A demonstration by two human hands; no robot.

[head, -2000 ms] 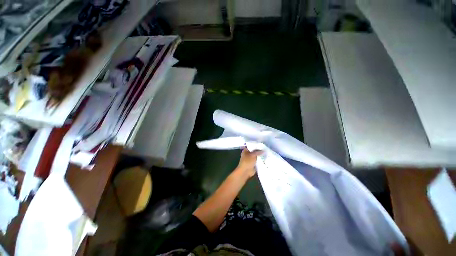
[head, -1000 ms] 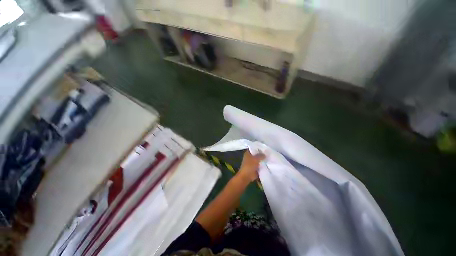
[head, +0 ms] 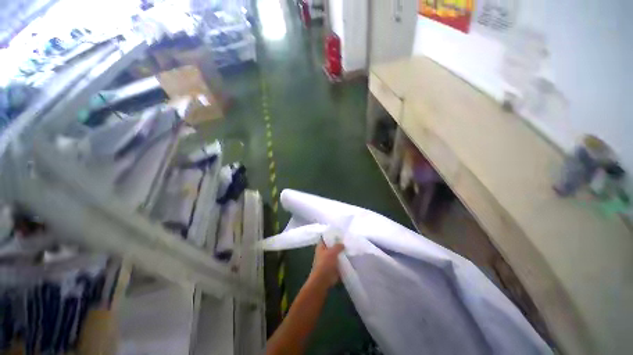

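A big white sheet (head: 416, 288), folded and partly rolled, stretches from the middle of the view to the lower right edge. My left hand (head: 327, 262) is shut on its gathered near edge, with a narrow flap of the sheet sticking out to the left. The rolled upper edge lies beyond my hand. The sheet is held in the air above the green floor. My right hand is not in view; the sheet runs out of the picture at the lower right.
A long low pale cabinet (head: 479, 132) runs along the right wall, with a small heap (head: 590, 166) on top. Shelving racks (head: 251, 243) with fabric fill the left. A green aisle (head: 312, 132) with yellow-black tape (head: 270, 149) runs ahead. A red extinguisher (head: 334, 54) stands far off.
The view has turned from the gap between the racks towards the long aisle, and the pale cabinet is now on the right. My left hand still holds the sheet, slightly lower in view.
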